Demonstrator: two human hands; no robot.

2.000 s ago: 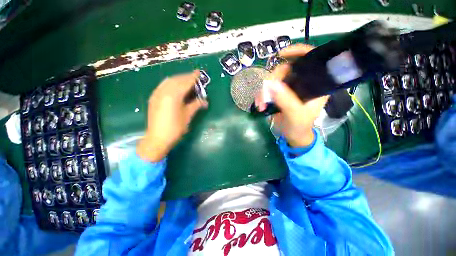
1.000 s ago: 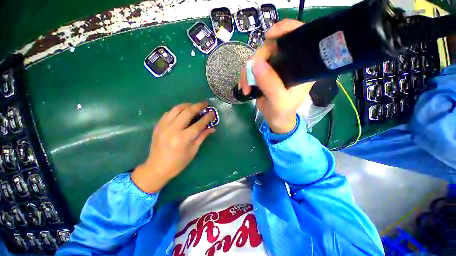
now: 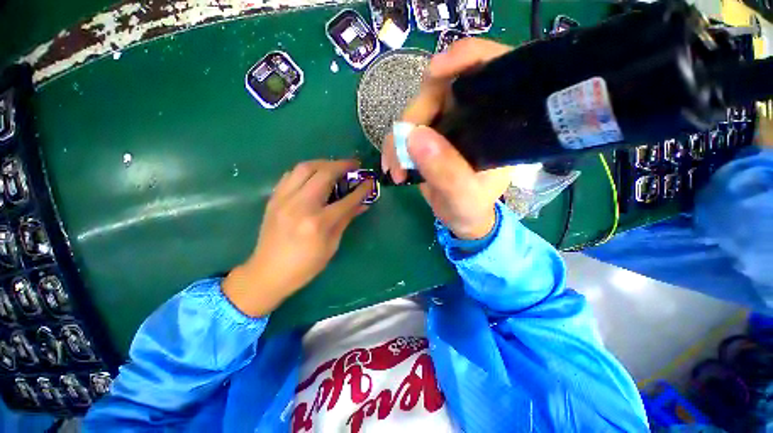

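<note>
My left hand holds a small square housing in its fingertips on the green bench surface. My right hand is shut around the front of a black electric screwdriver, its dark nose pointing left, close beside the housing. The bit tip is too small to tell whether it touches. A pale blue wrap is on a finger of my right hand. The round dish, speckled grey, lies just beyond, partly hidden by my right hand. Another housing lies loose at the upper left.
Several housings lie behind the dish. Black trays of units stand at the left and right. A clear bag, a yellow-green wire and a black cord are right of my right hand. Another person's blue sleeve is at the right edge.
A housing was set down at the upper left, and my left hand now holds one nearer the middle. The screwdriver nose has moved from over the dish to beside that housing.
</note>
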